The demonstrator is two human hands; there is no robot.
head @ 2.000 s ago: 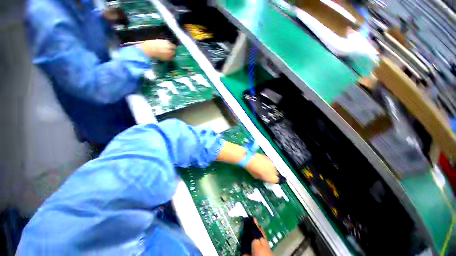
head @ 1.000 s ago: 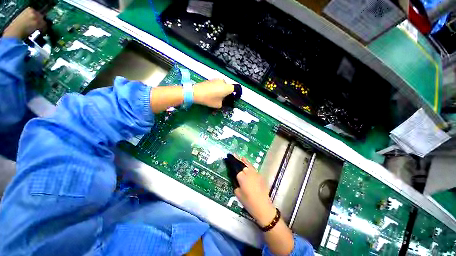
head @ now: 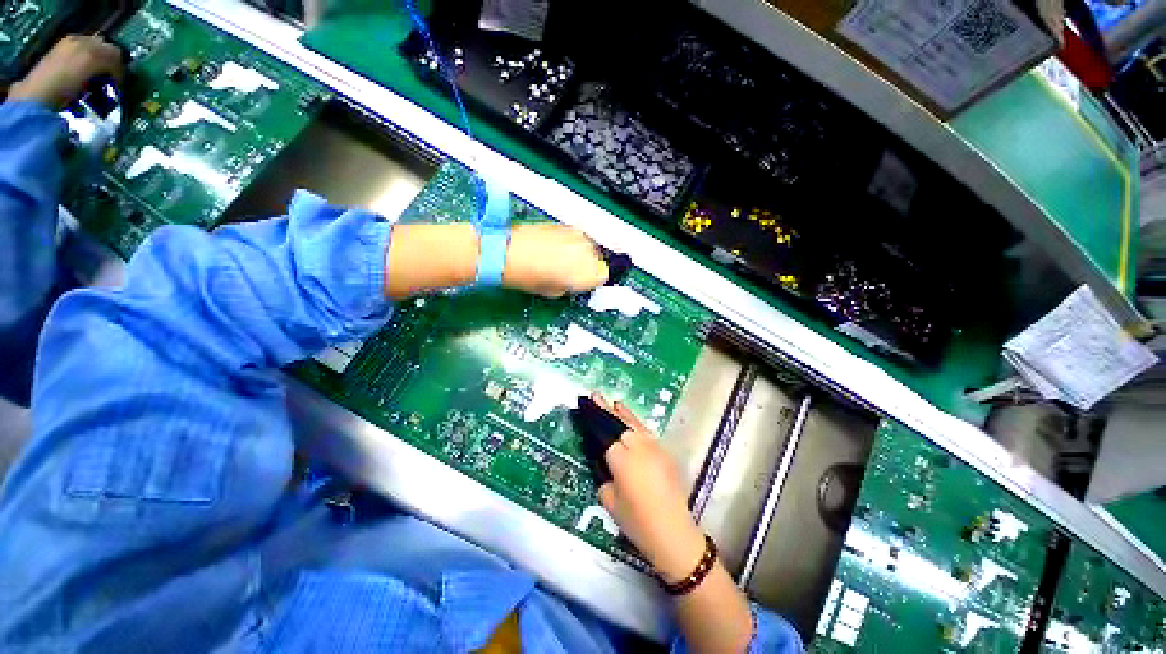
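Note:
A green circuit board (head: 473, 371) with white printed patches and small parts lies on the rails in front of me. My left hand (head: 556, 259), with a light blue wrist strap (head: 492, 239), is over the board's far edge, its black-covered fingertips pointing down. My right hand (head: 629, 466), with a dark bead bracelet (head: 692, 566), is over the board's right part, its black-covered fingertips close to a white patch. Whether either hand holds a small part between the fingertips cannot be seen.
Black bins behind the far rail (head: 793, 336) hold grey-silver components (head: 623, 156) and yellow components (head: 763, 225). Bare metal line bed (head: 812, 492) with rods lies right of the board. More boards (head: 940, 537) lie right and left. Another person's hand (head: 74, 67) is at upper left.
The view has swung from a tilted angle to the present one. Over the last second my left hand has moved slightly right and down. My right hand has hardly moved.

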